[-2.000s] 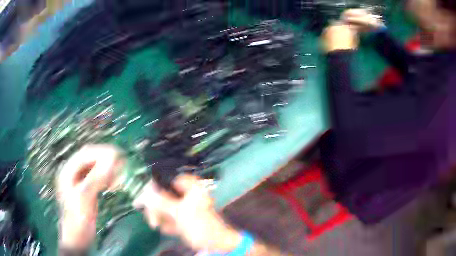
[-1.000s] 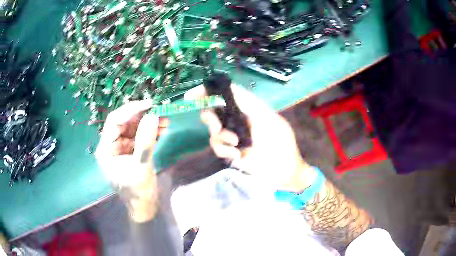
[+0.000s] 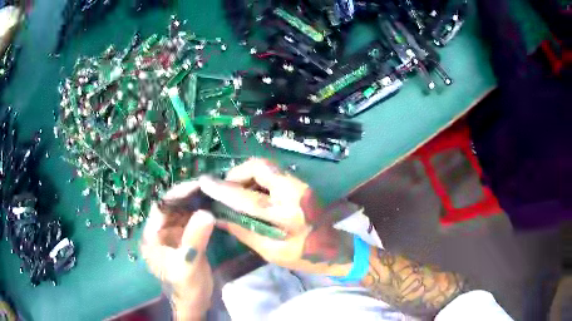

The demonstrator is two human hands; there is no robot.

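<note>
My right hand (image 3: 276, 213), with a blue wristband, holds a black housing with a green circuit board (image 3: 251, 222) showing along it. My left hand (image 3: 182, 241) grips the dark other end of the same piece, its thumb and fingers close to my right fingertips. The fingers cover much of the piece, so how far the board sits in the housing cannot be told. The heap of green circuit boards (image 3: 125, 119) with thin red and black wires lies just beyond my hands.
Black housings, some with green strips (image 3: 370, 94), lie at the upper right. Another dark pile (image 3: 37, 232) lies at the left on the green table (image 3: 69, 291). A red stool (image 3: 461, 213) stands beyond the table edge, beside a person in dark clothing (image 3: 533, 144).
The green board, earlier held between my hands across the black housing, now lies along the housing. My hands are closer together, and the view has shifted.
</note>
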